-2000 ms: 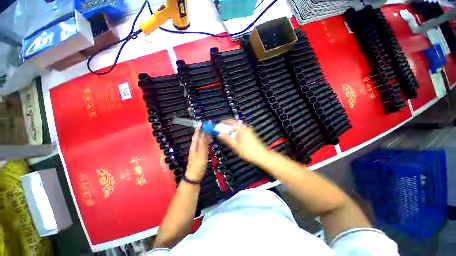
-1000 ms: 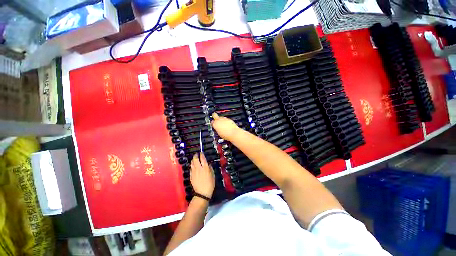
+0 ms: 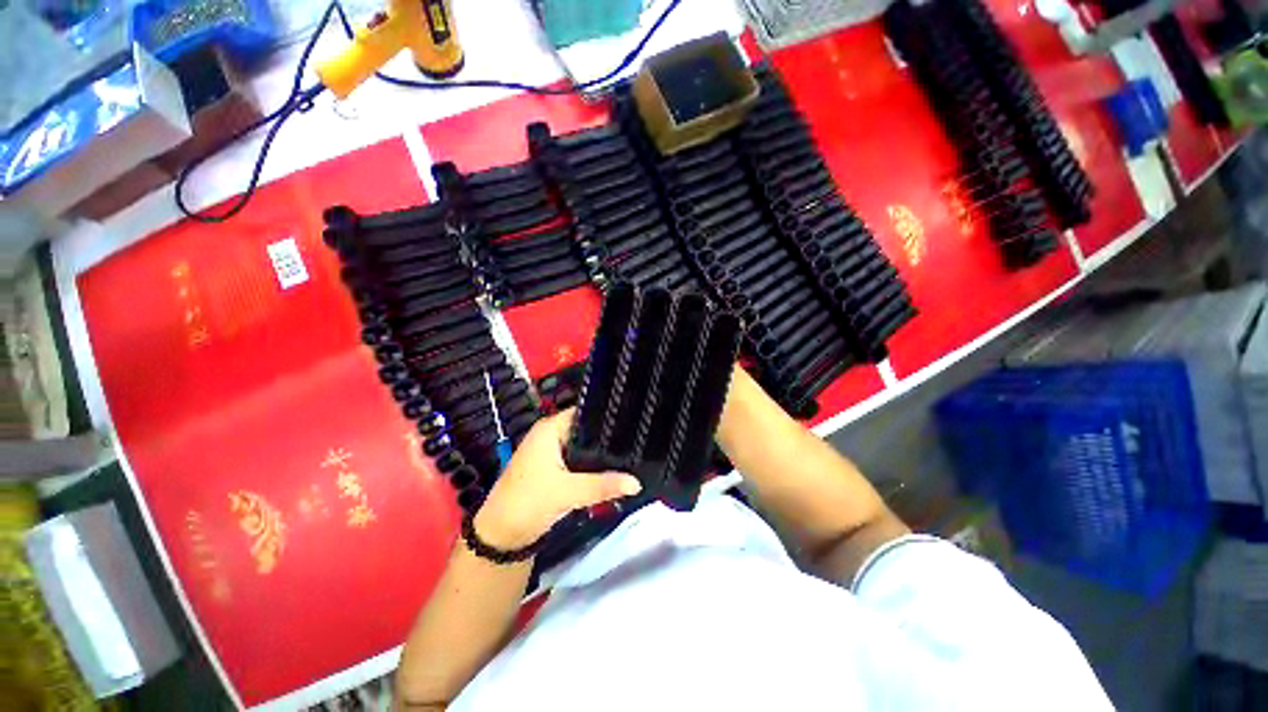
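A bundle of several black plastic handles (image 3: 656, 383) is held upright in front of my chest, side by side. My left hand (image 3: 545, 480) grips its lower left end. My right hand (image 3: 740, 417) is at its right side, mostly hidden behind the bundle. More black handles (image 3: 417, 292) lie in columns on the red sheets. A screwdriver (image 3: 501, 429) with a blue handle and thin shaft lies on the left column, just above my left hand. A small open carton (image 3: 695, 98) with dark contents stands on top of the columns.
Behind are a yellow heat gun (image 3: 383, 49), its dark cord (image 3: 264, 132) and a white-blue carton (image 3: 104, 125). Two separate handle columns (image 3: 987, 125) lie at the right. A blue crate (image 3: 1085, 459) is below the table at the right.
Several handles have been lifted from the middle columns into both hands, baring red sheet and a white strip. The blue-handled screwdriver, earlier in hand, now lies on the left column. The view has shifted.
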